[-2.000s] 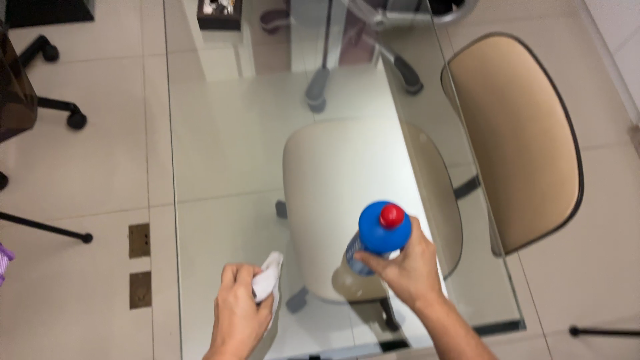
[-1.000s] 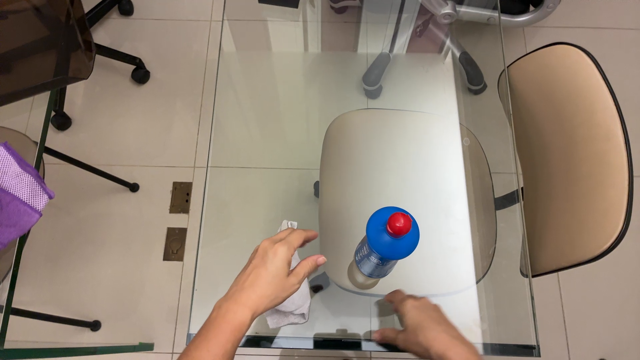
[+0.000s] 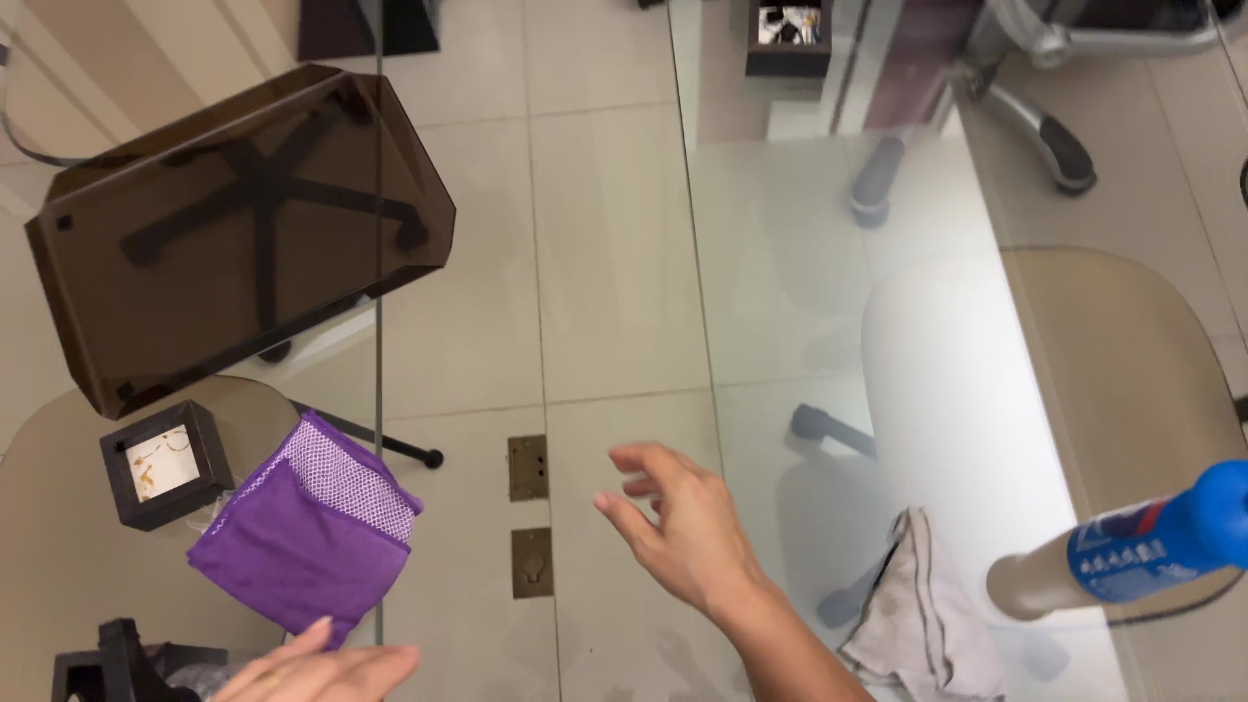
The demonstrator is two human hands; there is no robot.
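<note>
My left hand [image 3: 317, 675] is at the bottom left, at the lower corner of a folded purple cloth with a mesh panel [image 3: 302, 536] on the left glass table. No grip on the cloth shows. Its fingers are extended and partly cut off by the frame edge. Over the gap between the two tables, my right hand [image 3: 682, 531] is empty with fingers apart. A crumpled whitish cloth [image 3: 921, 614] lies on the right glass table. To its right stands a bottle with a blue cap [image 3: 1131, 556], bearing writing.
On the left table are a smoky brown tray [image 3: 244, 244], a small dark square box [image 3: 117, 483] and a black object [image 3: 122, 663]. Another dark box [image 3: 788, 58] sits at the far end of the right table [image 3: 697, 253]. Chairs stand around and beneath the glass.
The view has swung left. Two seconds ago my right hand held the bottle and my left hand the whitish cloth; both are now let go. My hands have moved left.
</note>
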